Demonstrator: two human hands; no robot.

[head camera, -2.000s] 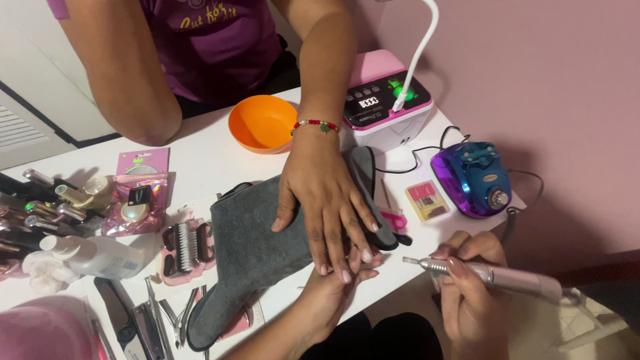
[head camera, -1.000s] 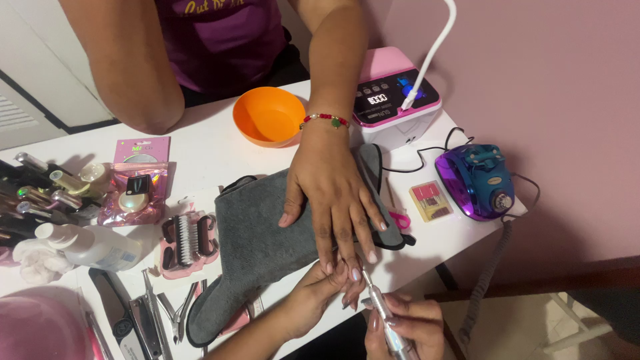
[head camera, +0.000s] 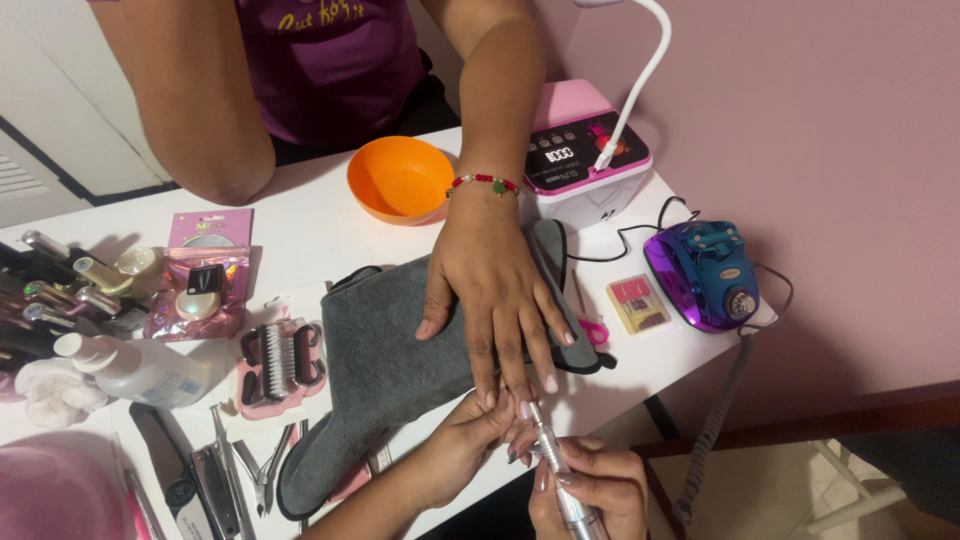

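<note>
A person's hand (head camera: 491, 277) with a red bead bracelet (head camera: 484, 182) lies palm down on a folded grey towel (head camera: 382, 337). My left hand (head camera: 461, 450) holds that hand's fingertips from below. In my right hand (head camera: 592, 487) is a pen-like electric nail drill handpiece (head camera: 559, 469), its bit at or very near one fingernail; contact cannot be told. Its coiled cord (head camera: 712, 435) runs to the blue-purple drill control unit (head camera: 701, 274). A box of drill bits (head camera: 638, 304) lies beside the unit.
A nail lamp (head camera: 589, 161) and an orange bowl (head camera: 400, 180) stand at the back. To the left are nail polish bottles (head camera: 45, 292), a white plastic bottle (head camera: 142, 371), a nail brush (head camera: 279, 360), cuticle nippers (head camera: 262, 472) and a pink rounded object (head camera: 56, 491).
My right hand with the drill handpiece has moved left, from away at the right to the person's fingertips. The handpiece now points up and left. My left hand still holds the fingers.
</note>
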